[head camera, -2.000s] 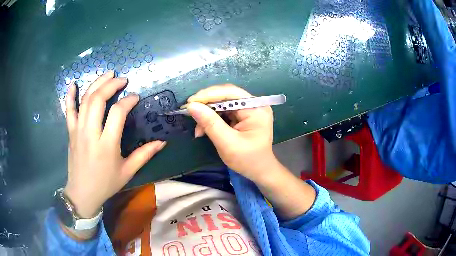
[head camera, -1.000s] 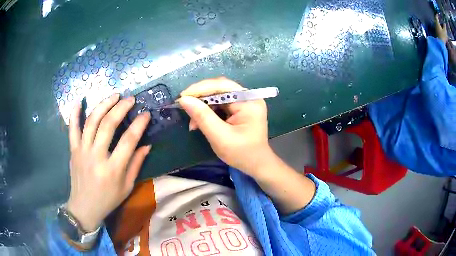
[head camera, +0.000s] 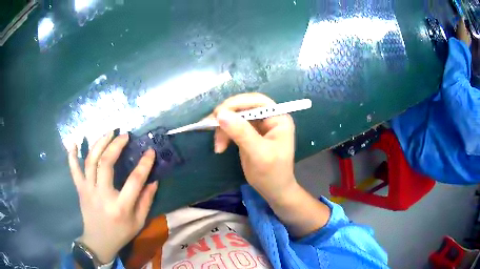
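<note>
The black camera lens cover (head camera: 167, 156) lies flat on the green mat, its left part under my left fingertips. My left hand (head camera: 113, 189) presses on it with the index fingertip; the fingers are spread. My right hand (head camera: 259, 142) holds the silver tweezers (head camera: 273, 110) like a pen, the tip at the cover's upper right edge. Whether the tip holds a ring is too small to tell. The clear release liner sheet (head camera: 97, 107) with ring outlines lies beyond my left hand, partly lost in white glare.
Another clear ring sheet (head camera: 337, 63) lies at the upper right of the green mat (head camera: 252, 31). Faint rings show at upper centre. A person's blue sleeve (head camera: 437, 136) is at the right, by a red stool (head camera: 397, 178). A second red stool piece (head camera: 447, 255) shows at lower right.
The view has shifted, so the cover and sheets sit lower in the picture. The tweezers' tip has moved from over the cover's openings to its upper right edge. My left index fingertip has moved onto the cover.
</note>
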